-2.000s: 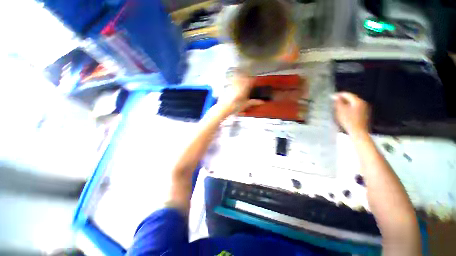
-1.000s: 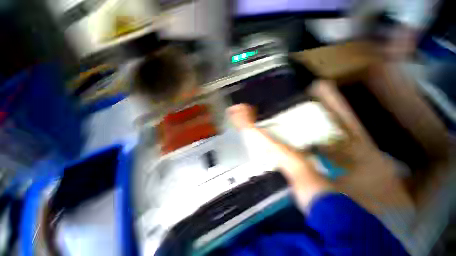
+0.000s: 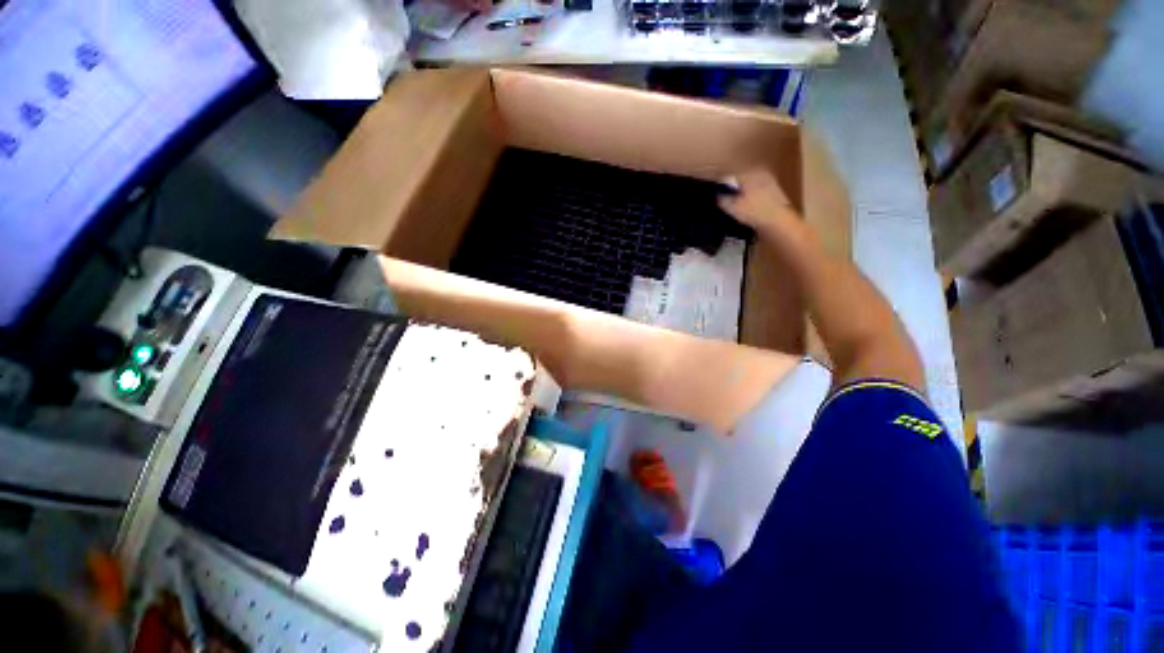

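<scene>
Black plastic housings [image 3: 562, 236] stand in close rows inside an open brown carton [image 3: 638, 117]. The rows cover the left and back of the carton; at the front right a pale printed layer [image 3: 689, 296] shows beside their stepped edge. My right hand [image 3: 763, 204] reaches into the carton at the back right, fingertips at the end of the rows. A small white tip shows on a finger. Whether the fingers hold a housing cannot be told. My left hand is out of the picture. Part of the orange-red fixture [image 3: 160, 628] shows at the bottom left, cut off and blurred.
A black mat or flat box [image 3: 287, 427] lies on the worn bench [image 3: 428, 478], left of the carton. A keyboard [image 3: 511, 561] sits in the teal-edged drawer. A monitor [image 3: 109, 115] and green-lit control box [image 3: 160, 338] stand at left. Other cartons [image 3: 1053, 287] stand at right.
The view has swung right, from the fixture and blue tray to the carton. My right hand has moved from beside the black mat into the carton. My left hand has left the picture.
</scene>
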